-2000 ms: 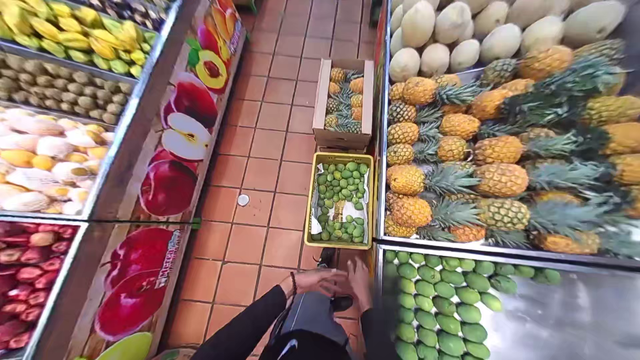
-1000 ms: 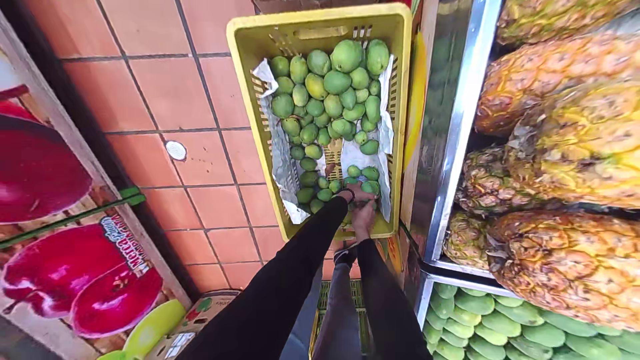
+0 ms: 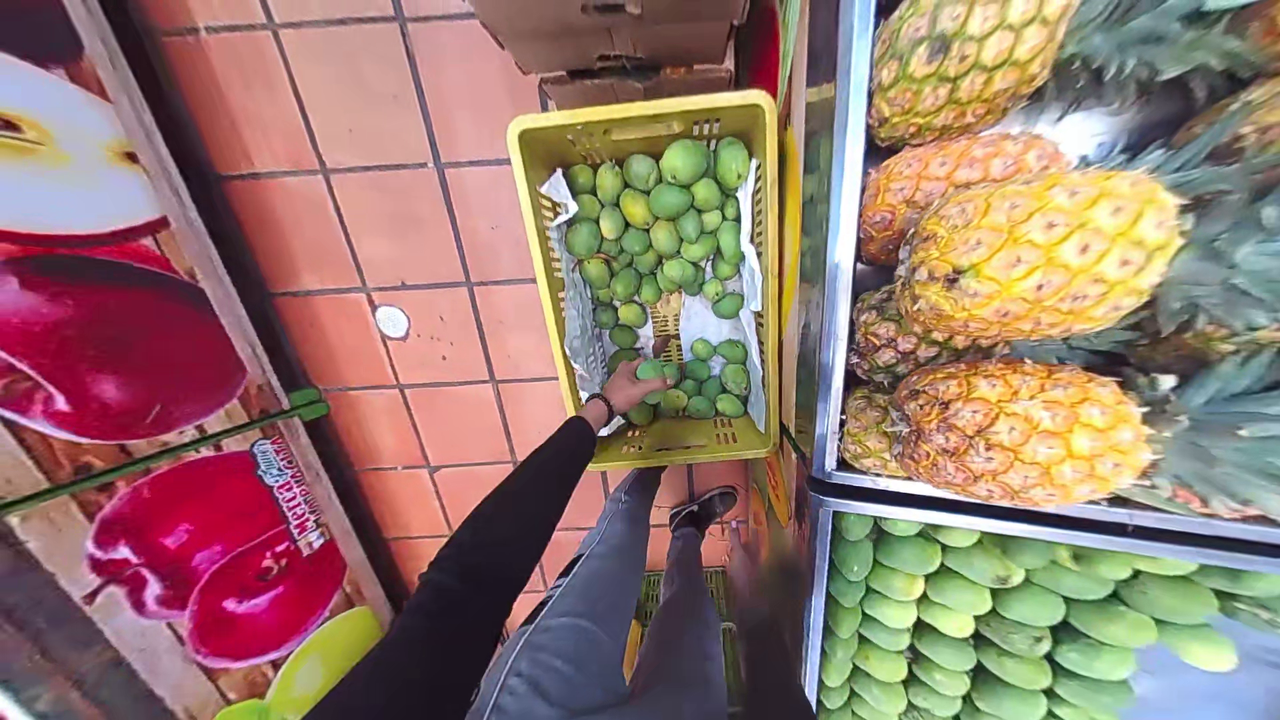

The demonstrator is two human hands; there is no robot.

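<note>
A yellow plastic crate (image 3: 545, 300), lined with white paper, stands on the floor with many green mangoes (image 3: 665, 235) in it. At its near left corner my left hand (image 3: 632, 388), with a dark bracelet at the wrist, has its fingers around a green mango (image 3: 650, 370). More mangoes lie just right of those fingers. Blurred and partly dark, my right hand (image 3: 742, 555) hangs below the crate beside my shoe; whether it holds anything cannot be made out.
Cardboard boxes (image 3: 625, 40) stand beyond the crate. On the right, a metal-edged display (image 3: 848, 240) holds pineapples (image 3: 1040, 255), and a nearer one holds rows of green mangoes (image 3: 940, 600). A fruit-printed panel (image 3: 230, 350) runs along the left of the tiled floor (image 3: 430, 230). Another crate (image 3: 650, 598) shows behind my legs.
The view has come nearer the crate since the oldest frame. Both hands were together at the crate's near end a second ago; now my right hand is out of it and my left hand grasps a mango.
</note>
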